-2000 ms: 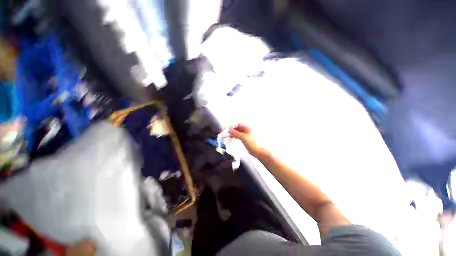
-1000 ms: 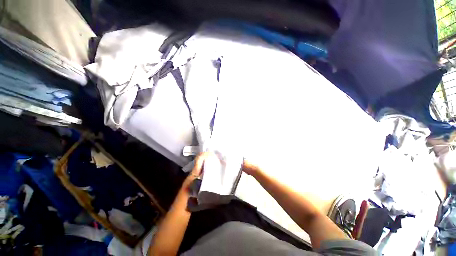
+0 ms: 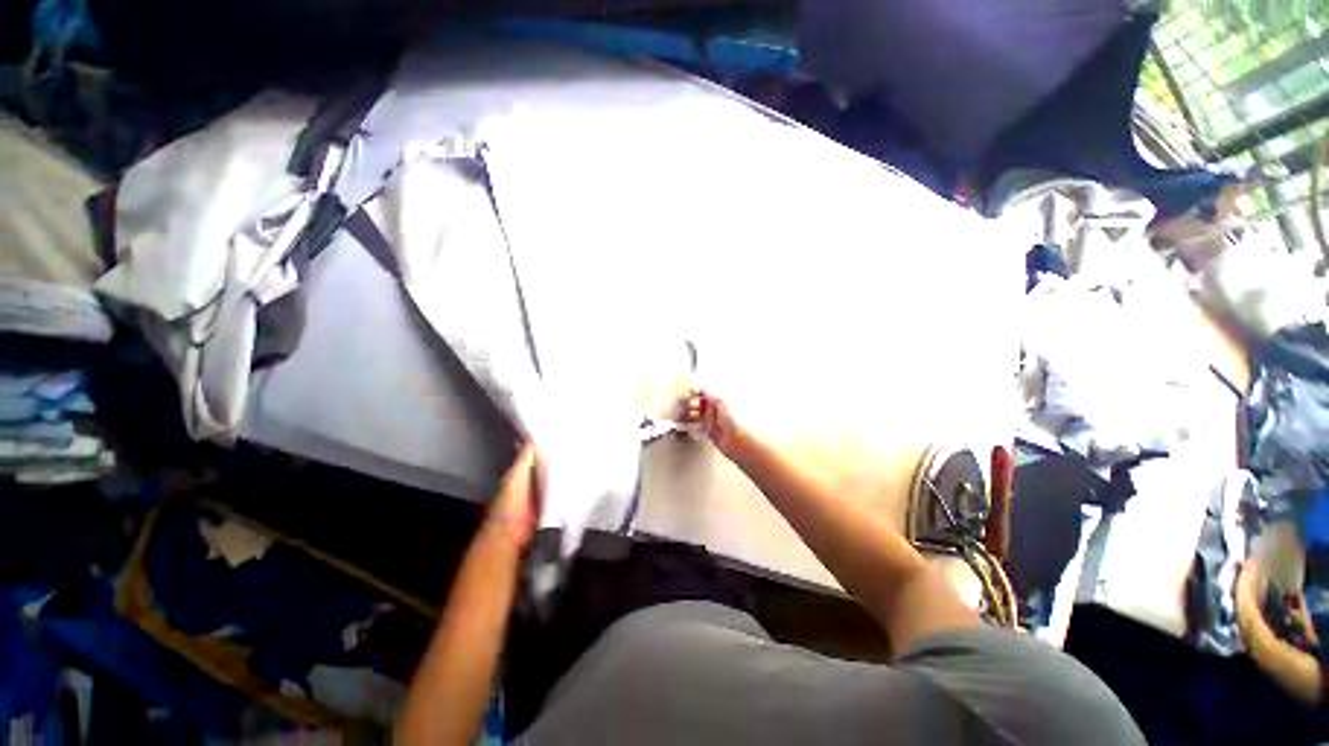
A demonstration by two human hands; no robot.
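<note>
A pale garment panel with a long thin dark line lies along the pale table, its near end hanging at the front edge. My left hand holds the panel's near left side. My right hand has its fingers closed on the panel's right edge, slightly above the table. Bright glare hides much of the cloth there. The steam iron is parked at the table's right end, its reddish-brown handle toward the right.
Crumpled white and grey cloth is heaped on the table's left end. More pale cloth lies to the right. Another person's arm shows at lower right. A yellow-framed container holds dark cloth at lower left.
The view has swung toward the right. My right hand has moved away from my left hand and farther up the table, drawing out the panel's right edge.
</note>
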